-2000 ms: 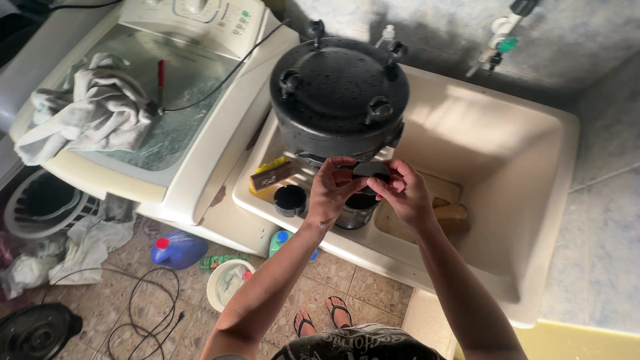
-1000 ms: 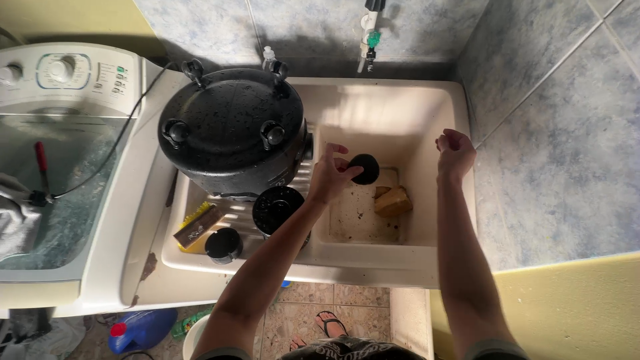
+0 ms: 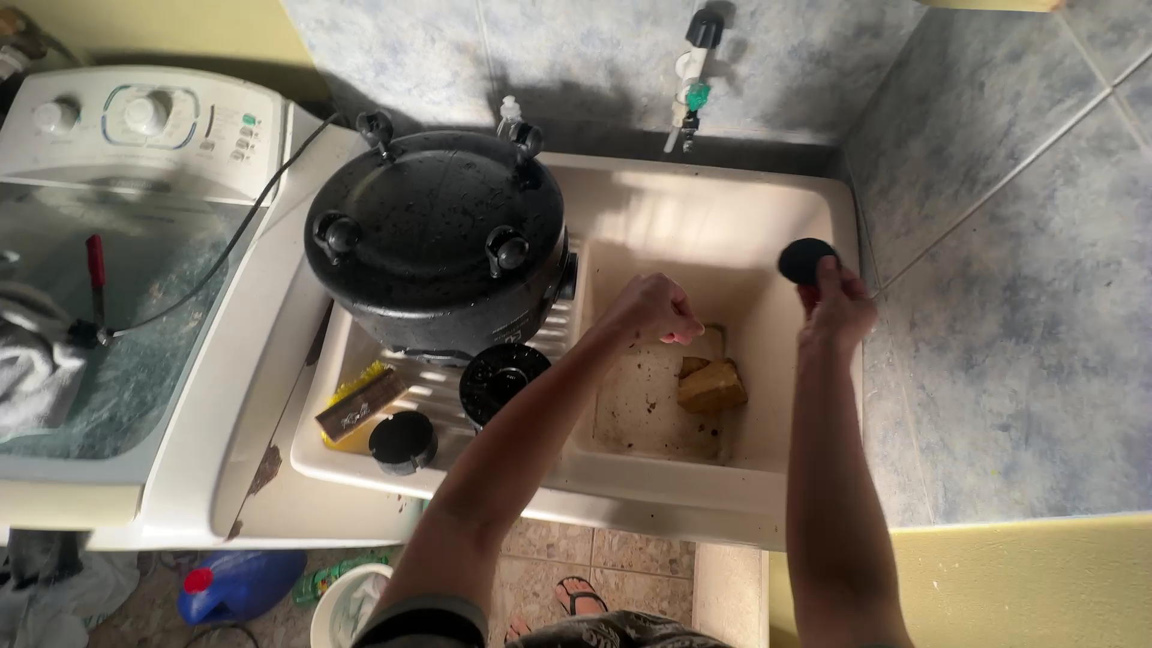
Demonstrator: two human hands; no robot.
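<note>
My right hand (image 3: 839,310) holds a round black disc (image 3: 807,261) by its edge, at the right rim of the laundry sink (image 3: 666,490). With fingers curled and nothing visible in them, my left hand (image 3: 664,310) hovers over the basin. Below it a yellowish-brown block (image 3: 713,387) lies on the basin floor. A large black round appliance with clamps or feet on top (image 3: 436,234) stands on the ribbed drainboard. In front of it are a black round part (image 3: 502,382), partly behind my left forearm, a smaller black cap (image 3: 402,441) and a scrub brush with yellow bristles (image 3: 362,405).
A washing machine (image 3: 153,135) filled with water stands at the left, with cloth and a red-handled tool. A tap (image 3: 693,94) juts from the tiled wall behind the sink. On the floor are a blue jug (image 3: 241,585) and a white bucket (image 3: 346,603).
The black disc has passed from my left hand to my right hand, at the sink's right side. Two seconds ago both hands were together at the disc, in front of the appliance. The view has shifted.
</note>
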